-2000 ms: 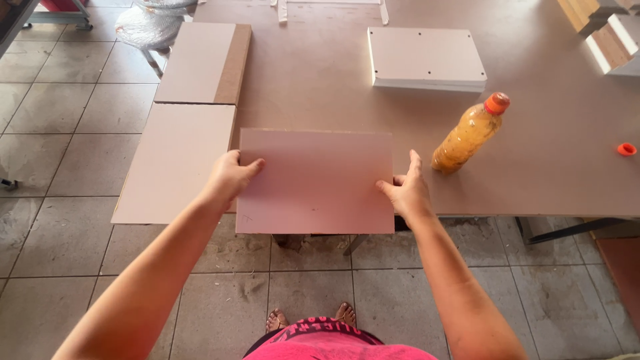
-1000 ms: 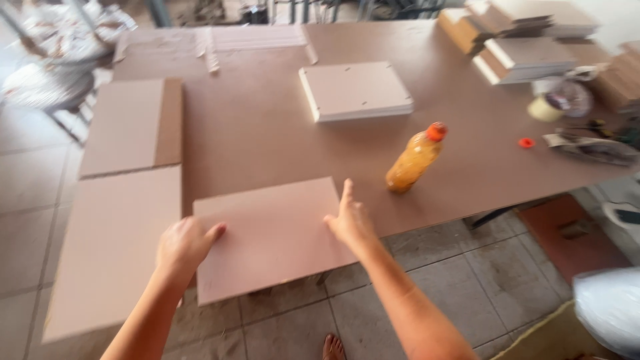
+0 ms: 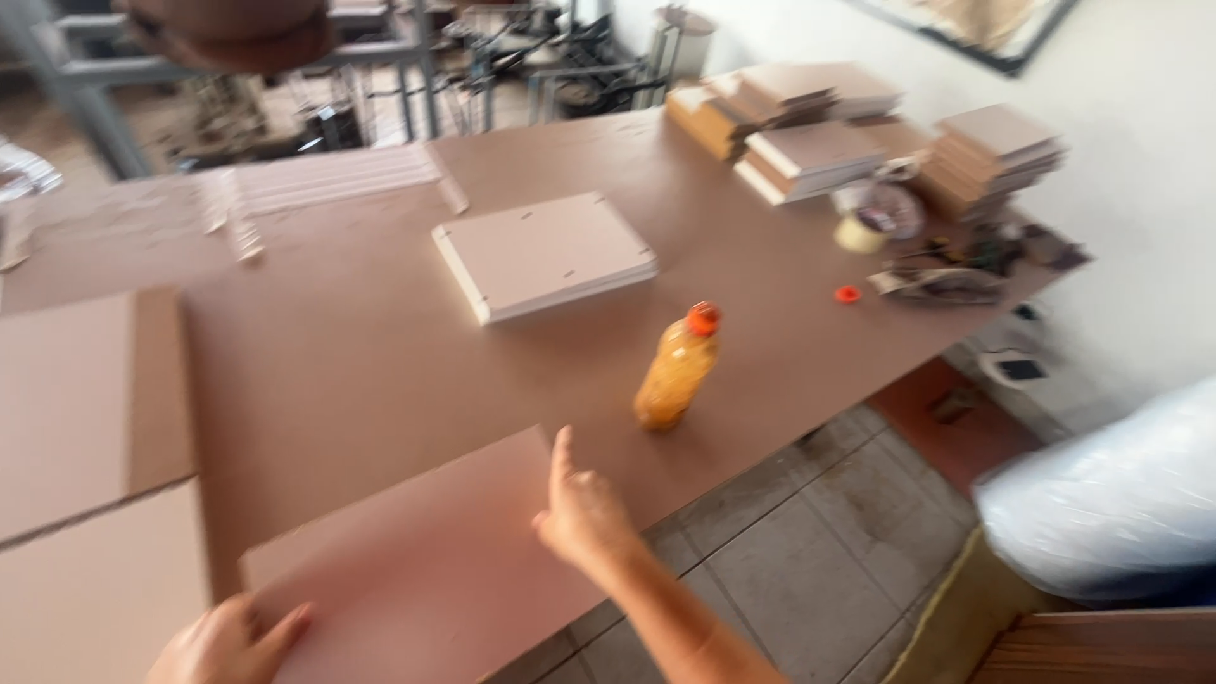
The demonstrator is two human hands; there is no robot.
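A flat rectangular panel [image 3: 427,560] lies at the near edge of the brown table [image 3: 361,380]. My left hand [image 3: 233,641] grips its left side, thumb on top, the hand partly cut off by the frame. At its right edge is my right hand [image 3: 584,508], index finger stretched forward and thumb against the board; fingers beneath are hidden. Just beyond that hand stands a plastic bottle of orange liquid [image 3: 676,370] with a red top. Farther back lies a short stack of white-edged panels [image 3: 546,252] with small marks near the edges of its top face.
Larger boards [image 3: 66,408] lie at the left. Stacked panels [image 3: 817,152], more stacked boards [image 3: 993,157], a tape roll [image 3: 864,231] and a red cap [image 3: 847,294] are at the far right. A plastic-wrapped bundle [image 3: 1111,494] stands beside the table at right.
The view has swung to the right. Both hands stay at the panel's sides; the panel, square to the table edge two seconds ago, now sits at an angle in view.
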